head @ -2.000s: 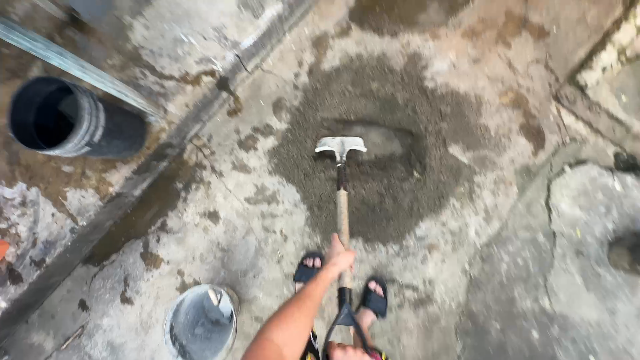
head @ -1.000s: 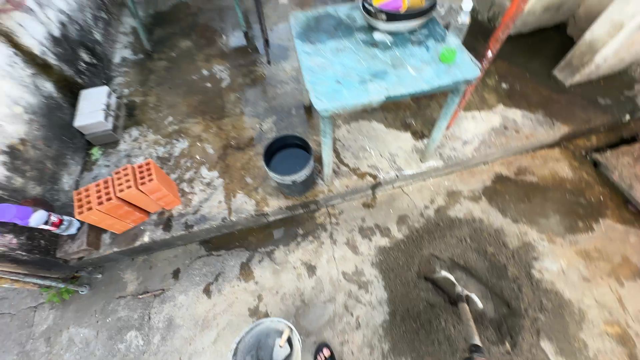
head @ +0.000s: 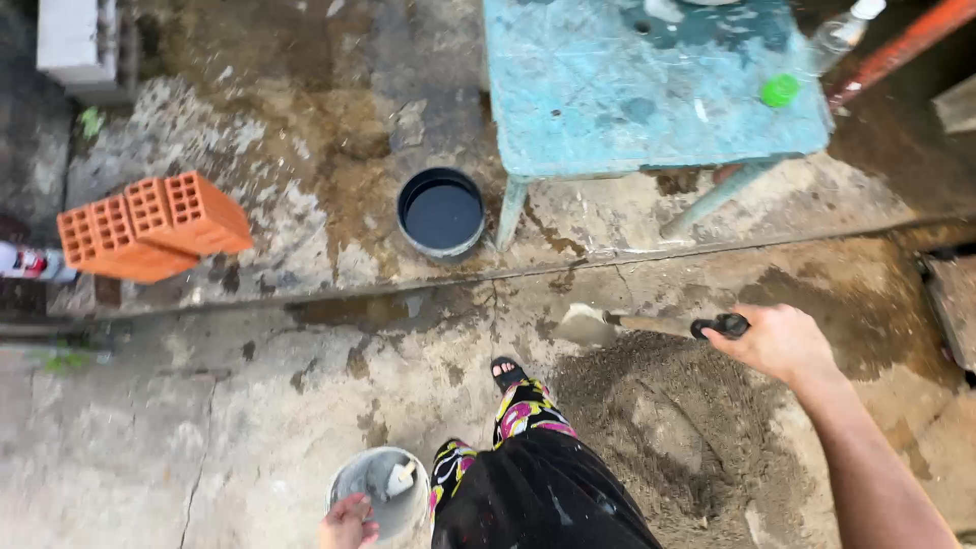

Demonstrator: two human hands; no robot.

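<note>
My right hand (head: 774, 343) is closed on the black grip of a shovel (head: 656, 325), whose blade lies at the left edge of a grey heap of sand or dry mortar mix (head: 671, 427). My left hand (head: 349, 522) is at the near left rim of a light bucket (head: 418, 496); whether its fingers touch the rim cannot be told. Inside that bucket is a small tool with a pale handle (head: 404, 474), perhaps a trowel. A black bucket of dark liquid (head: 442, 213) stands on the raised ledge ahead.
Orange hollow clay bricks (head: 152, 229) stand on the ledge at left, near a pale block (head: 76, 46). A worn blue table (head: 656, 99) at upper right holds a clear bottle (head: 839, 38) with a green cap nearby. The ledge's edge (head: 534, 273) crosses the floor in front of my feet.
My left hand has come off the shovel and is now at the light bucket. My right hand holds the shovel by its end grip, and the blade has moved to the heap's edge. The view has turned.
</note>
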